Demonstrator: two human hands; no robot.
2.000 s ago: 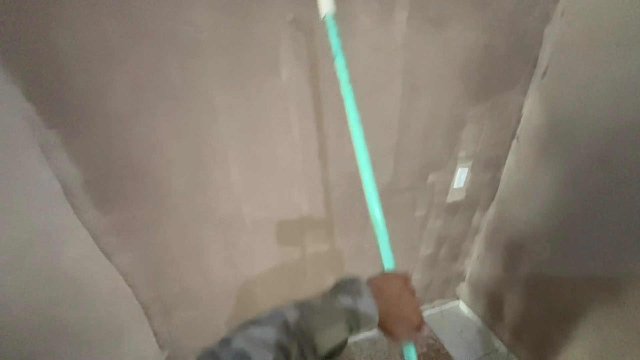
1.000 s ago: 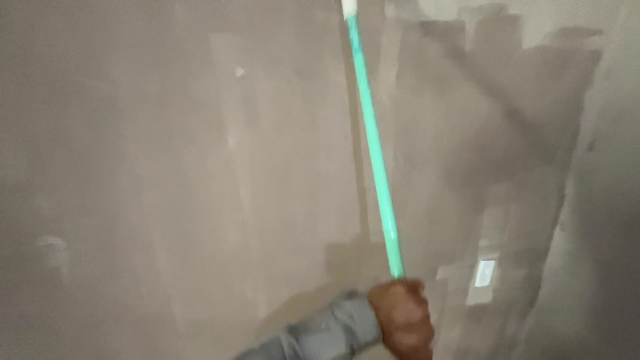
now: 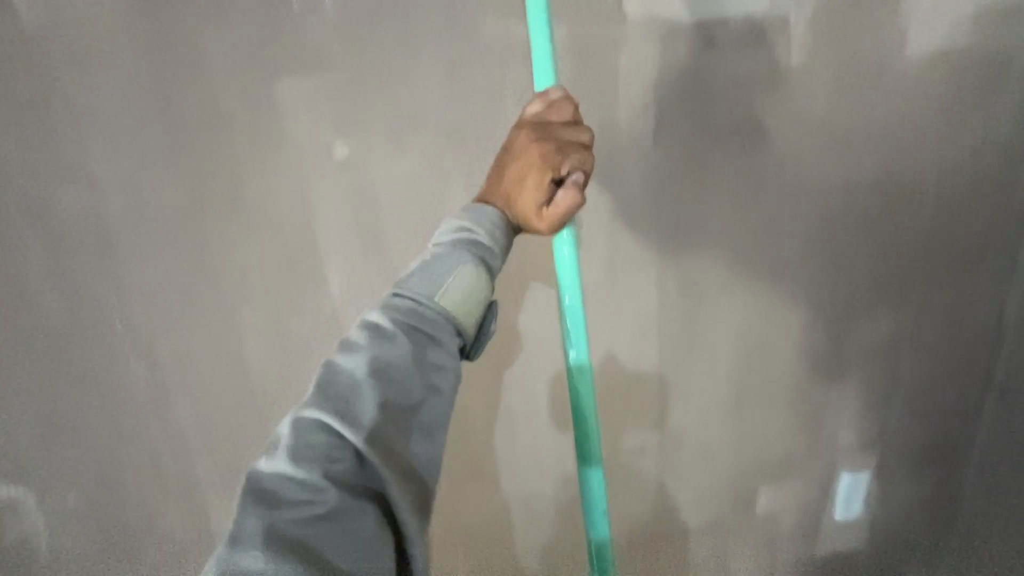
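Note:
My left hand [image 3: 544, 164], in a grey patterned sleeve, is closed around a green pole [image 3: 574, 336] at the upper middle of the view. The pole runs nearly upright, its top leaning slightly left, and both its ends lie outside the view. Behind it is a grey-brown wall [image 3: 384, 160] with uneven, patchy colour and darker areas at the right. My right hand is not visible.
A small pale rectangular plate [image 3: 852, 494] is on the wall at the lower right. Shadows fall across the wall, one of them just behind the lower part of the pole.
My left hand has gone from low in the view to the upper middle, still around the pole. The pole's white upper part has left the view. The view has shifted; the floor seen earlier is gone.

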